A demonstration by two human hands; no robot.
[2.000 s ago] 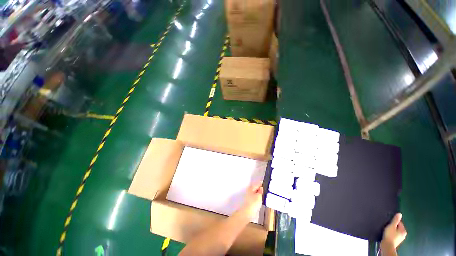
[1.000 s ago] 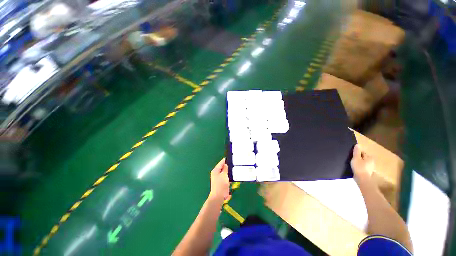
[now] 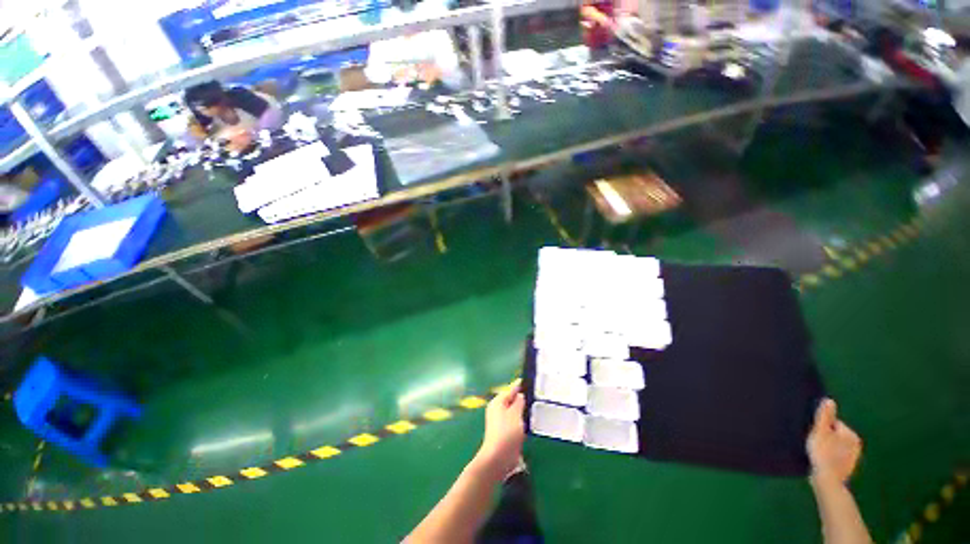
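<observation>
A black carrying board [image 3: 729,367] is held up in front of me above the green floor. White rounded blocks [image 3: 601,303] lie in tight rows on its left part; the right part is bare black. My left hand [image 3: 504,427] grips the board's left edge near its lower corner. My right hand [image 3: 834,444] grips the lower right edge. Both hands are bare, and some fingers are hidden under the board.
A long bench [image 3: 553,159] crosses the back, bearing white block stacks [image 3: 314,183], clear plastic film [image 3: 438,149] and a blue tray [image 3: 96,242]. A person [image 3: 229,115] is behind it. A blue stool [image 3: 74,412] stands at left. Yellow-black tape [image 3: 362,439] crosses the floor.
The board with its blocks has been lifted from the bench beside the carton and is held in both hands. The view has swung left towards another bench; the carton is out of view.
</observation>
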